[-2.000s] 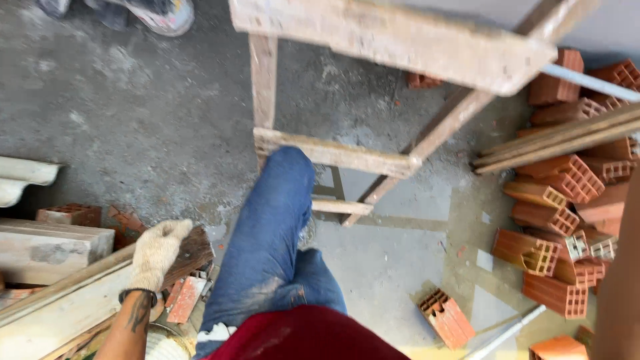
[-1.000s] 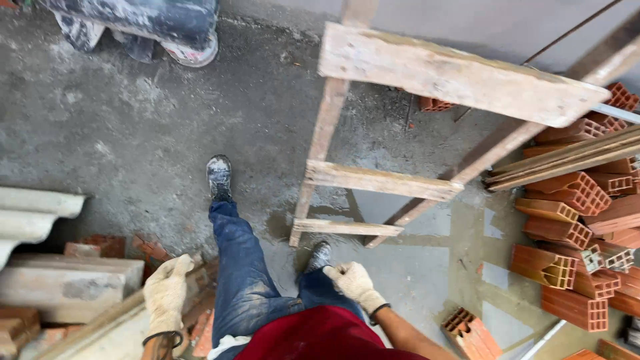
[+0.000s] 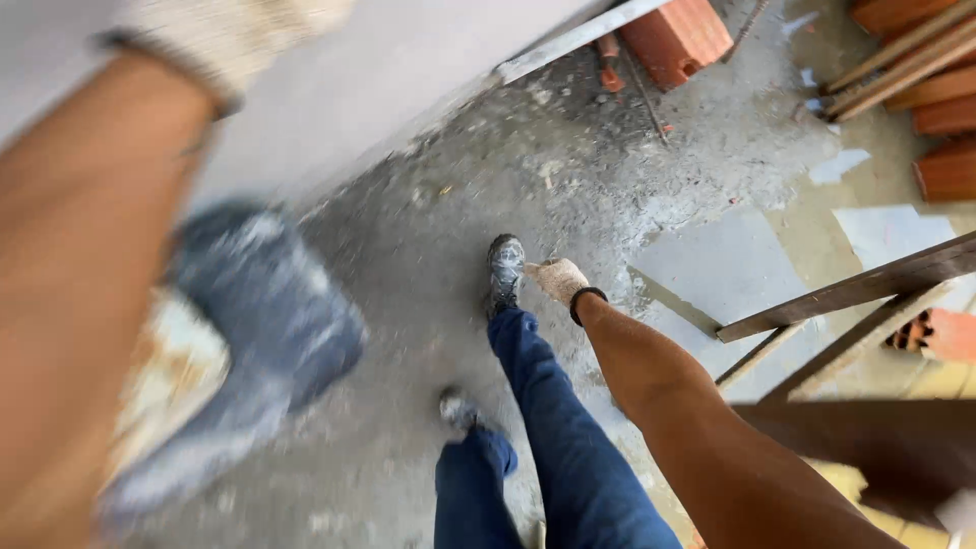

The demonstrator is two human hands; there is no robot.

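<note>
In the head view, my left hand (image 3: 236,38), in a pale knit work glove, is raised at the upper left before the grey wall (image 3: 358,84). It is blurred and partly cut off by the top edge; whether it holds anything is unclear. My right hand (image 3: 560,280), gloved with a dark band at the wrist, hangs over the concrete floor (image 3: 427,252), appearing just right of my shoe (image 3: 505,271). Nothing shows in it. A dark object smeared white (image 3: 267,305) lies below my left hand, beside my left forearm, too blurred to name.
A wooden ladder (image 3: 862,286) stands at the right, near my right arm. Wet patches (image 3: 717,259) cover the floor there. Hollow clay bricks (image 3: 949,171) and wooden strips (image 3: 900,61) lie upper right. Another brick (image 3: 675,42) and a metal bar (image 3: 583,38) are by the wall.
The view has shifted strongly, with the ladder now at the right. My left hand has risen from low at the left to before the wall. My right arm now reaches further out.
</note>
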